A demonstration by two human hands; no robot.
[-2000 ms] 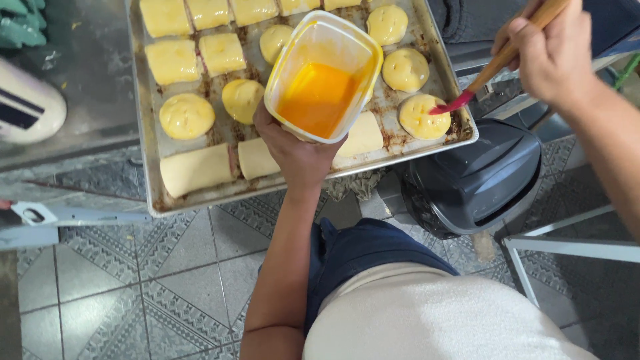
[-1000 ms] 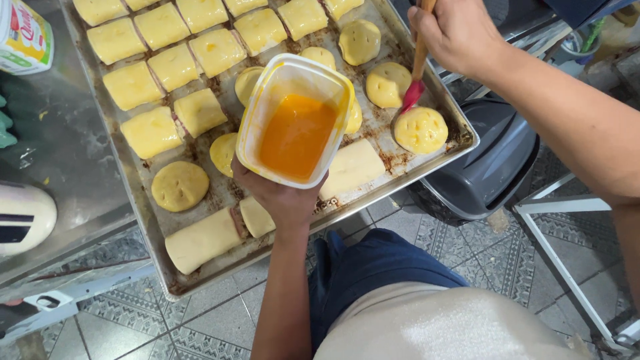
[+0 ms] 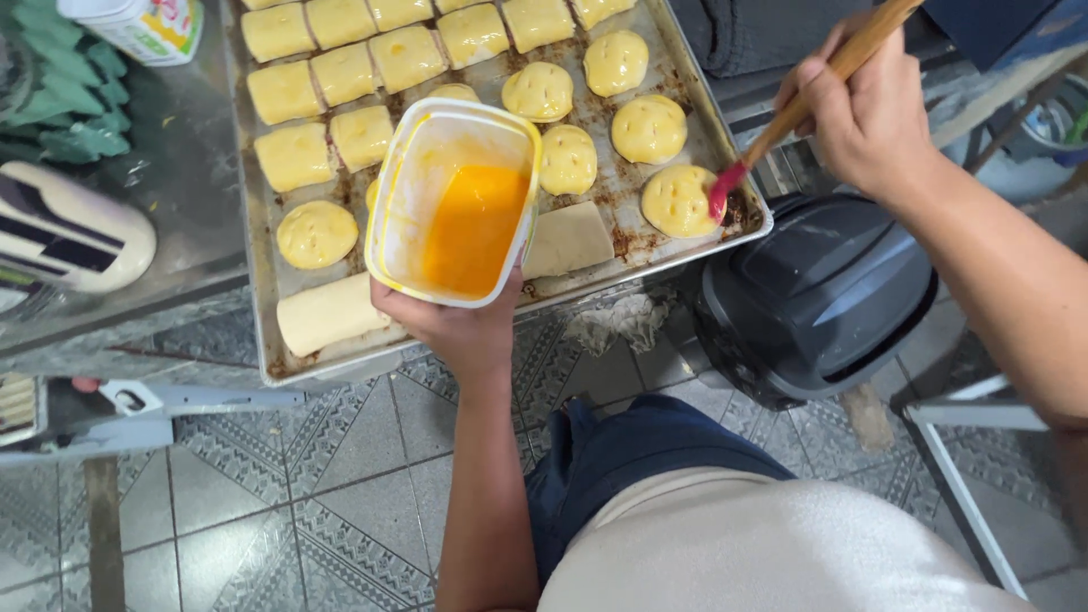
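My left hand (image 3: 463,327) grips a white plastic tub (image 3: 455,200) from below, tilted over the near part of a metal baking tray (image 3: 255,280); orange-yellow liquid lies inside. In my right hand (image 3: 858,110) is the wooden handle of a pastry brush (image 3: 778,123). Its red bristles touch the right side of a round, glossy dough piece (image 3: 680,201) at the tray's near right corner. Other round pieces and rows of rolled dough (image 3: 374,64) shine with a yellow coating. Two rolls by the near edge, one at left (image 3: 331,313) and one at right (image 3: 568,240), look pale and matt.
A cream bottle (image 3: 76,225), green crumpled material (image 3: 64,85) and a labelled white tub (image 3: 149,30) stand on the metal table left of the tray. A black lidded bin (image 3: 816,297) is below the tray's right corner, beside a white metal frame (image 3: 960,476).
The brush has stayed at the corner piece, its bristles moving from the top left side one second ago to the right side now. The view has shifted.
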